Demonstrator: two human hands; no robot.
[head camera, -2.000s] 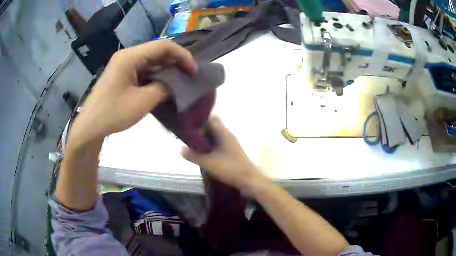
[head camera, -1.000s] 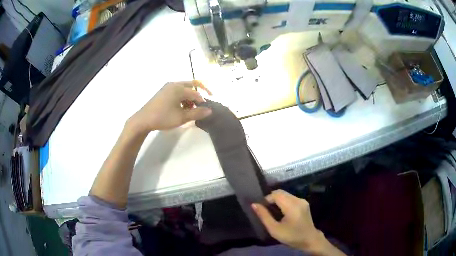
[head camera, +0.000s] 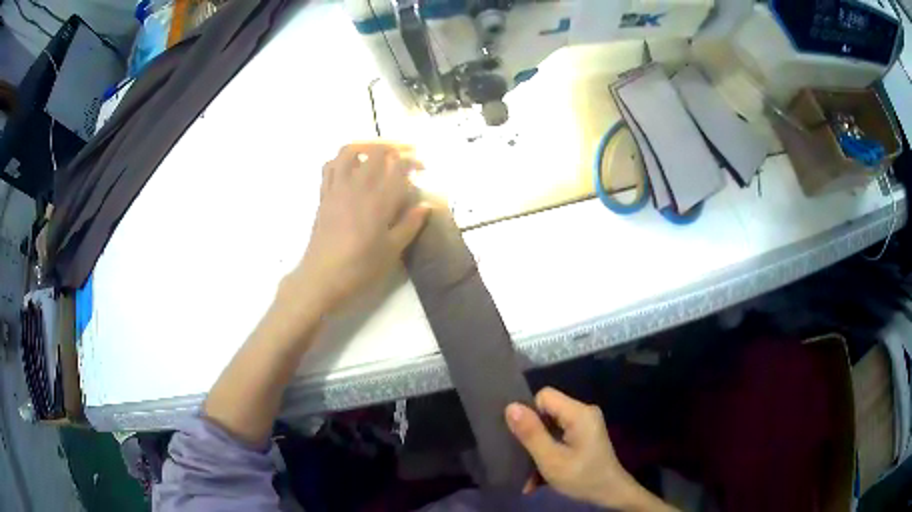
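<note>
A grey-brown fabric strip (head camera: 465, 325) runs from near the needle area, over the table's front edge, down towards my lap. My left hand (head camera: 365, 215) lies on its upper end, fingers close to the presser foot (head camera: 440, 98) under bright light; glare hides the fingertips and the strip's end. My right hand (head camera: 572, 445) grips the strip below the table edge, thumb on top. The white sewing machine (head camera: 590, 22) stands at the back of the table. Maroon fabric does not show clearly under the strip.
Blue-handled scissors (head camera: 621, 168) lie partly under small grey cut pieces (head camera: 672, 140), right of the needle. A brown parts box (head camera: 835, 140) stands further right. Long grey-brown strips (head camera: 150, 130) drape over the table's left side. A maroon pile (head camera: 765, 425) sits in a carton at lower right.
The strip, first bunched in both hands over the table, is now stretched towards the needle. Since one second ago my left hand has moved slightly up and flattened onto it; my right hand still grips it.
</note>
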